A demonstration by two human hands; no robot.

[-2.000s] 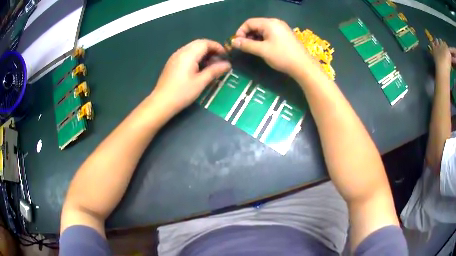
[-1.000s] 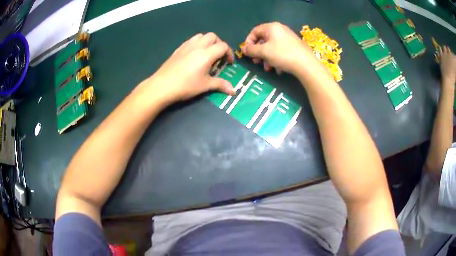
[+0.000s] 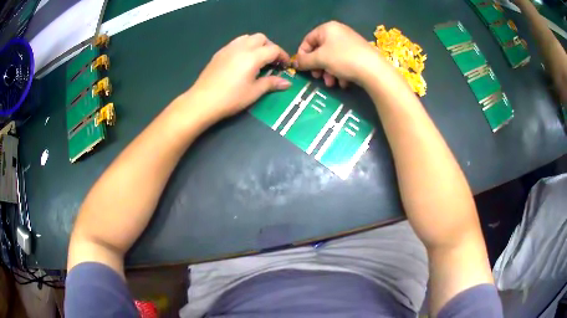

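Observation:
A green board strip point(image 3: 317, 118) lies slanted on the dark mat in front of me, its upper left end partly under my left hand. My left hand point(image 3: 245, 77) rests on that end, thumb on the board and fingertips at its far edge. My right hand point(image 3: 332, 54) pinches a tiny orange flex cable point(image 3: 292, 64) at the far edge of the end board, its fingertips nearly touching my left fingertips. The exact contact between cable and board is hidden by the fingers.
An orange flex cable pile point(image 3: 404, 57) lies beyond my right forearm. Bare panels point(image 3: 475, 74) lie to its right, neighbour's panels point(image 3: 502, 31) farther right. Panels with orange tabs point(image 3: 85, 99) lie at left, near a round purple-rimmed fan point(image 3: 13, 76). Another person's arm point(image 3: 547, 43) is at the right edge.
My right hand has moved left with the orange cable, to the end board's edge. My left hand has moved from above the strip's end onto it. The other person's arm has shifted up.

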